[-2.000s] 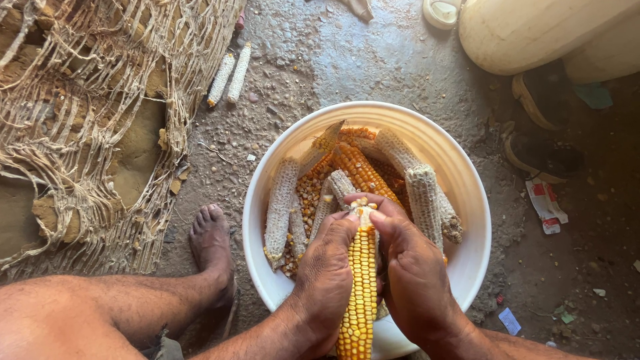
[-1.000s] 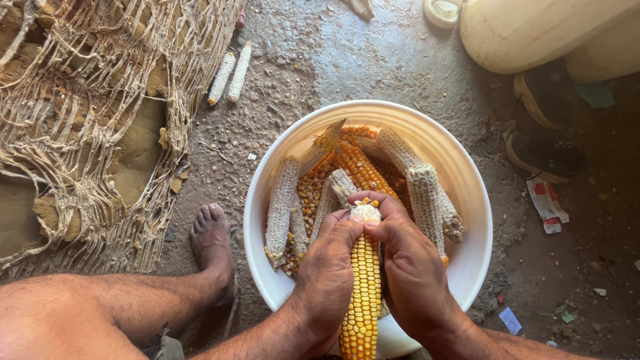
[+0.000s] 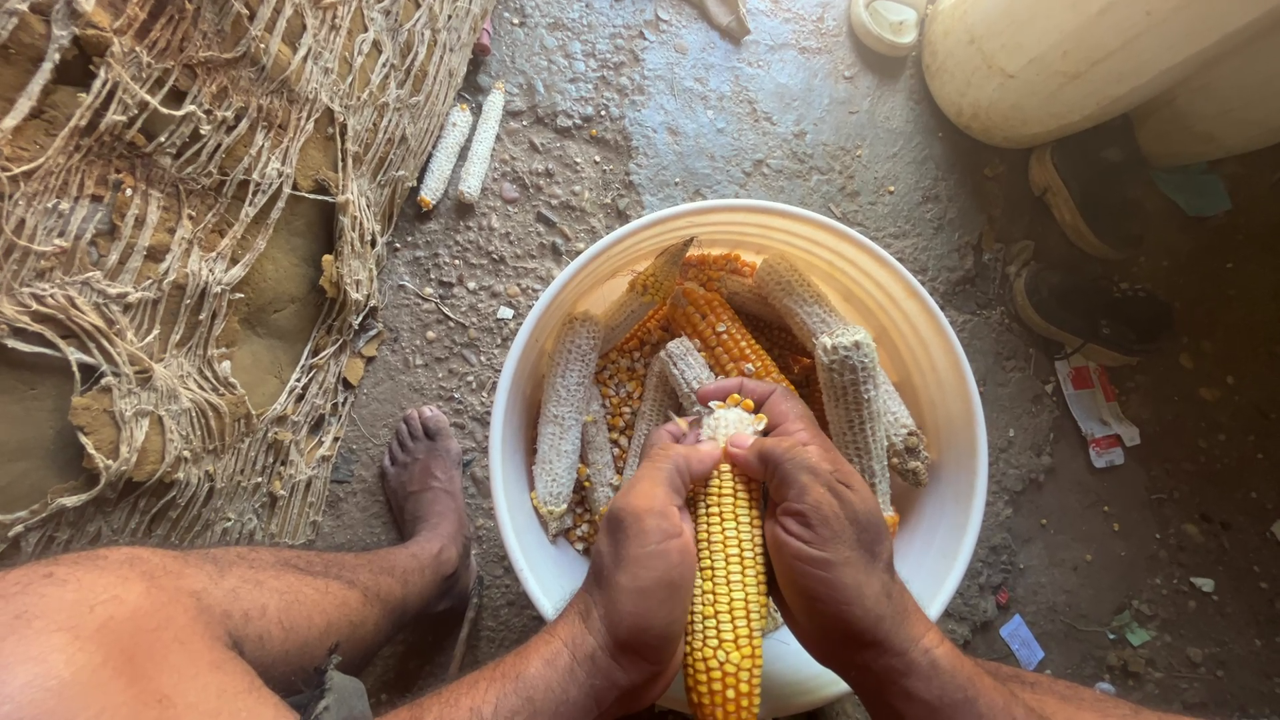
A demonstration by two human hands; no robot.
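Both hands grip one yellow ear of corn (image 3: 726, 570) above a white plastic tub (image 3: 965, 480). My left hand (image 3: 645, 545) holds its left side and my right hand (image 3: 825, 520) its right side, with both thumbs near the far tip. That tip is bare white cob, with a few kernels around it. Inside the tub lie several bare corn cobs (image 3: 568, 410), loose kernels (image 3: 617, 395) and an orange ear of corn (image 3: 722, 330). The palms and part of the ear's sides are hidden.
A fibrous net-like mat (image 3: 300, 240) lies at the left, near a bare foot (image 3: 430, 480). Two thin cobs (image 3: 481, 145) rest on the ground. At the right are pale plastic containers (image 3: 1050, 60), dark shoes (image 3: 1080, 300) and a torn wrapper (image 3: 1095, 410).
More white cob shows at the ear's far tip than two seconds ago, where kernels covered much of it. Both hands have stayed around the ear over the tub.
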